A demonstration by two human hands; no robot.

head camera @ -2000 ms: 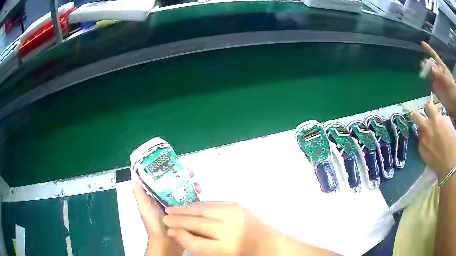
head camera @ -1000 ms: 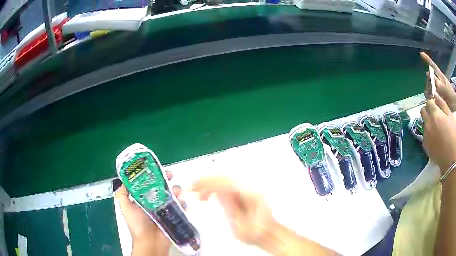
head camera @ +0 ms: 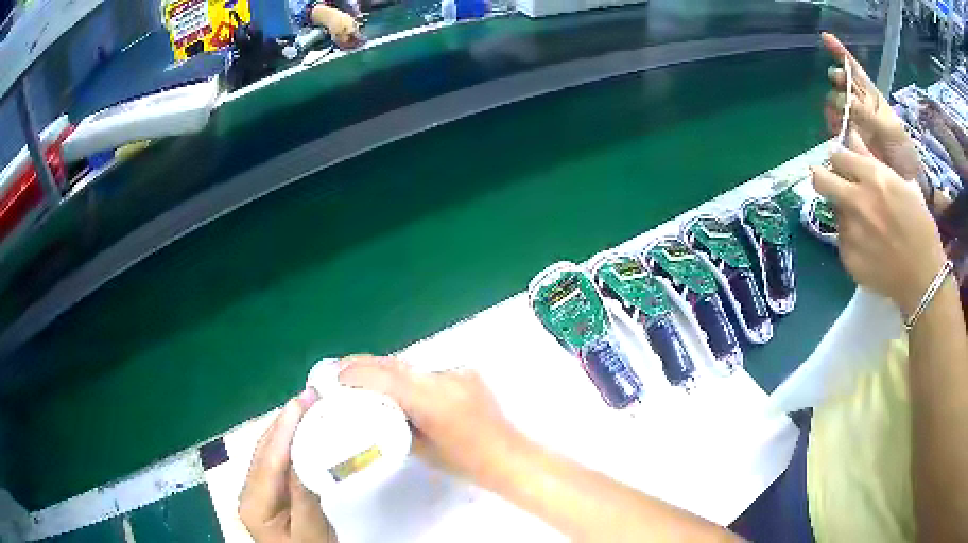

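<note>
A white handheld unit (head camera: pixel 372 416) is turned with its smooth housing side up, at the lower left over white paper. A small yellowish display shows through the window in its round head. My left hand (head camera: pixel 278 490) holds it at its left side. My right hand (head camera: pixel 441 414) is on its upper right side, with fingers against the narrower far end. The green board inside is hidden underneath. Several open units (head camera: pixel 573 310) with green boards and dark handles stand in a row on the right.
White paper (head camera: pixel 510 451) lies on the dark green bench. A green conveyor (head camera: pixel 446 233) runs beyond it. At the right, a co-worker's hands (head camera: pixel 886 228) hold a thin white piece near another unit. Another person's hand (head camera: pixel 338 25) shows across the belt. A white tray-like item (head camera: pixel 143 122) lies upper left.
The unit has been flipped from board side up to housing side up. My right hand has moved from beside it onto it. The view has shifted, so the row appears farther left.
</note>
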